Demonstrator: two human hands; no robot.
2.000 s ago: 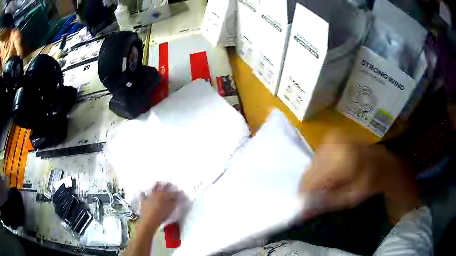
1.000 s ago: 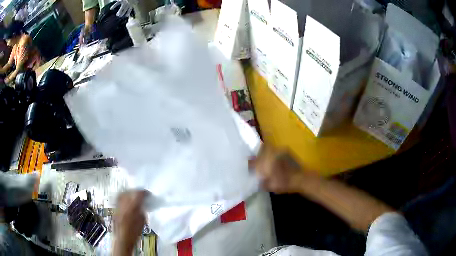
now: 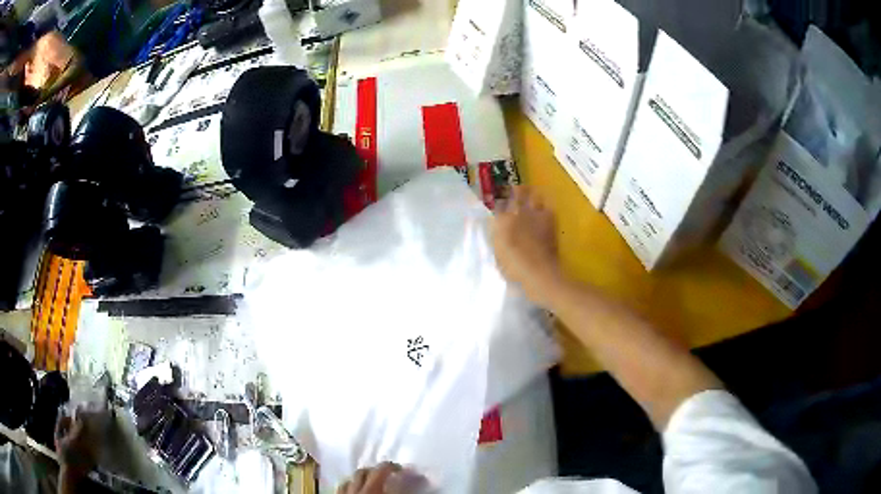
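White plastic bags (image 3: 386,318) lie flat and overlapping on the table in front of me, the top one with a small dark mark. My right hand (image 3: 525,236) is at their upper right edge; its grip is unclear. My left hand (image 3: 382,480) is at the bags' near edge, mostly cut off by the bottom of the picture, so its grip is hidden. A black camping fan (image 3: 270,135) stands just beyond the bags' upper left side.
Open white retail boxes (image 3: 667,145) stand on the yellow table (image 3: 589,260) at right. More black fans (image 3: 106,193) stand at left. Small dark slabs (image 3: 174,434) and white cables (image 3: 270,429) lie near the front. Another person's hand (image 3: 77,439) is at lower left.
The raised bag has come down flat, uncovering the black fan. My right hand has moved up and away along the bags' edge. My left hand has moved down and right, partly out of view.
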